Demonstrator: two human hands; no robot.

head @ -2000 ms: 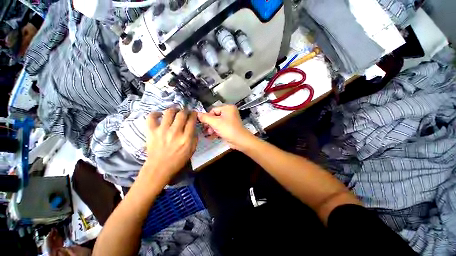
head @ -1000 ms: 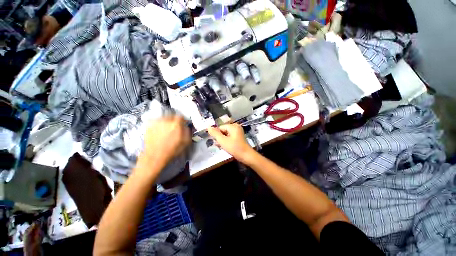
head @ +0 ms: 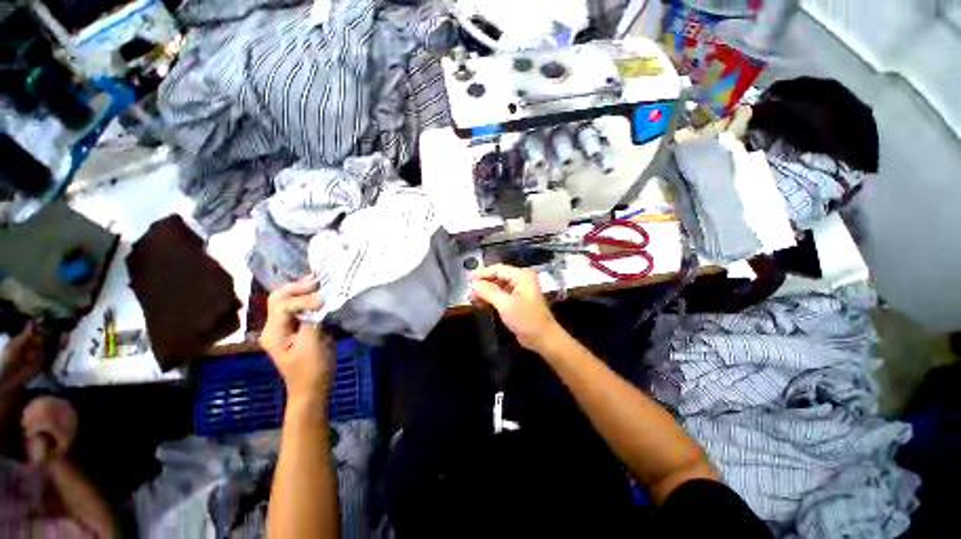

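The striped garment (head: 379, 247) lies bunched on the white table left of the needle area, with a plain grey part (head: 395, 300) hanging at the table's front edge. My left hand (head: 297, 335) pinches the garment's left edge between thumb and fingers. My right hand (head: 513, 300) is at the table edge below the needle area, thumb and fingertips together; whether something thin is between them is too small to tell. The overlock machine (head: 559, 126) stands behind, its presser foot area dark and unclear.
Red-handled scissors (head: 620, 251) lie right of the needle area. Cut grey pieces (head: 717, 200) lie further right. Brown panels (head: 181, 290) lie left, above a blue basket (head: 227, 395). Striped heaps (head: 780, 400) are at the right. Another person's hand (head: 47, 421) shows at lower left.
My left hand has moved left and down, away from the needle area, drawing out the garment's edge. My right hand stays near the table's front edge. The camera view has shifted, showing more machine.
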